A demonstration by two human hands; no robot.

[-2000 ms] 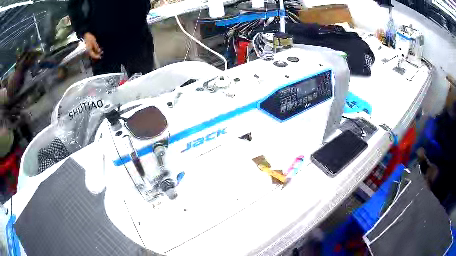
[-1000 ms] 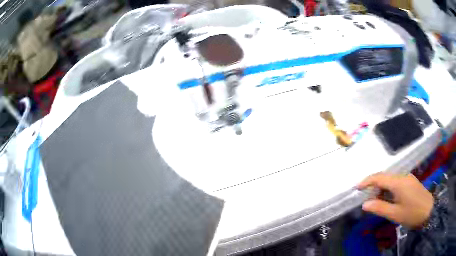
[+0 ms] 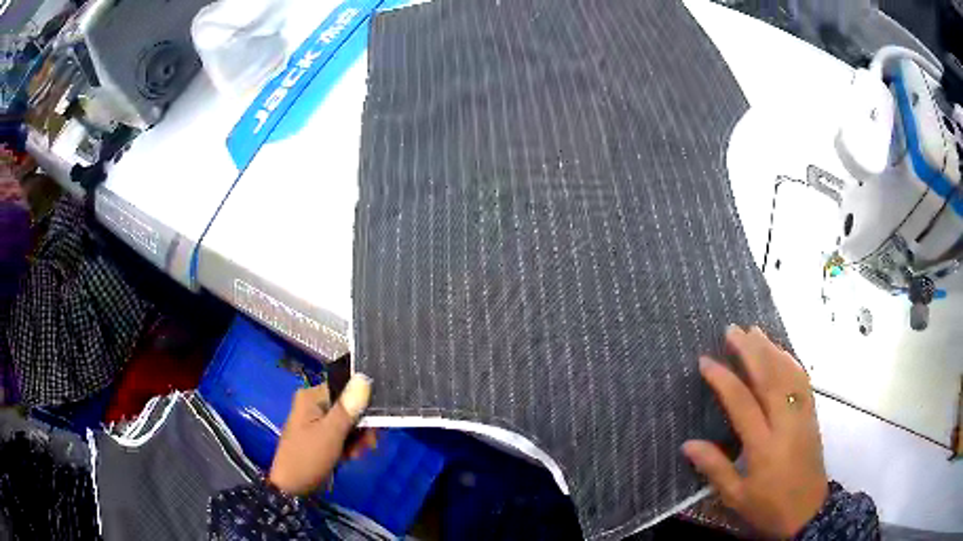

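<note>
A charcoal pinstriped fabric panel (image 3: pixel 528 232) lies flat on the white table, its near edge hanging over the front with a white edge showing. My left hand (image 3: pixel 321 431) pinches the panel's near left corner, with a pale cap on the thumb. My right hand (image 3: pixel 768 431), with a ring, rests on the panel's near right part, fingers spread. The white sewing machine head (image 3: pixel 898 159) is at the right; the needle area (image 3: pixel 892 277) is beside the panel, not touching it.
A blue JACK strip (image 3: pixel 301 79) crosses the table at the left. A measuring tape (image 3: pixel 285 317) runs along the front edge. Below are a blue crate (image 3: pixel 248 375), grey panels with white edges (image 3: pixel 164 481) and checked fabric (image 3: pixel 74 306). Another machine (image 3: pixel 143 53) stands at the upper left.
The view has swung left and down onto the panel. My left hand has come into view holding its corner. My right hand has moved from the table's front edge onto the panel.
</note>
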